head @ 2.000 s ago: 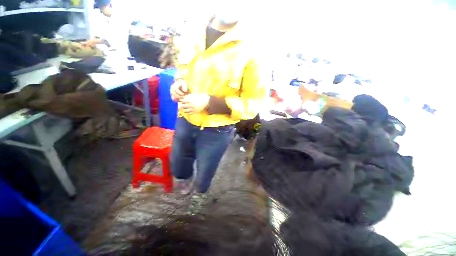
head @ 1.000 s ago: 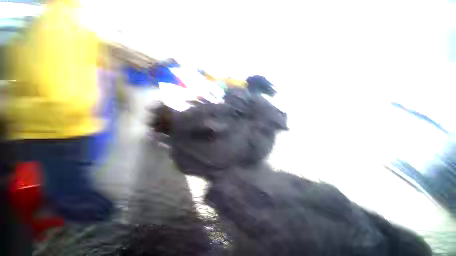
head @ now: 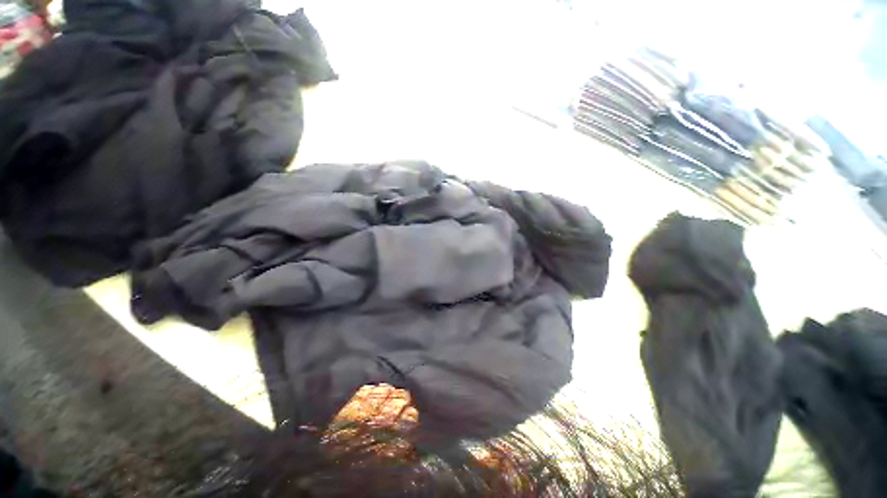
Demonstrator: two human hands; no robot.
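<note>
A dark grey jacket [head: 438, 263] lies bunched and creased on the bright white table in front of me, with a sleeve-like part pointing right. My left hand [head: 374, 413] shows at the jacket's near edge, against the cloth. Hair across the bottom of the picture covers much of it, so its grip cannot be made out. A smaller skin-coloured patch that looks like my right hand [head: 494, 455] shows through the hair to its right. Its fingers and anything in them are hidden.
A large dark garment pile [head: 146, 136] sits at the left table edge, touching the jacket. Separate dark garment bundles [head: 710, 360] lie at the right. Folded striped, blue-grey and tan stacks [head: 695, 131] lie at the far right. Speckled floor [head: 88, 370] shows at the lower left.
My view has swung right and down to the table. The person in yellow and the red stool have left the picture. The dark pile now sits further left, and the jacket and hands show.
</note>
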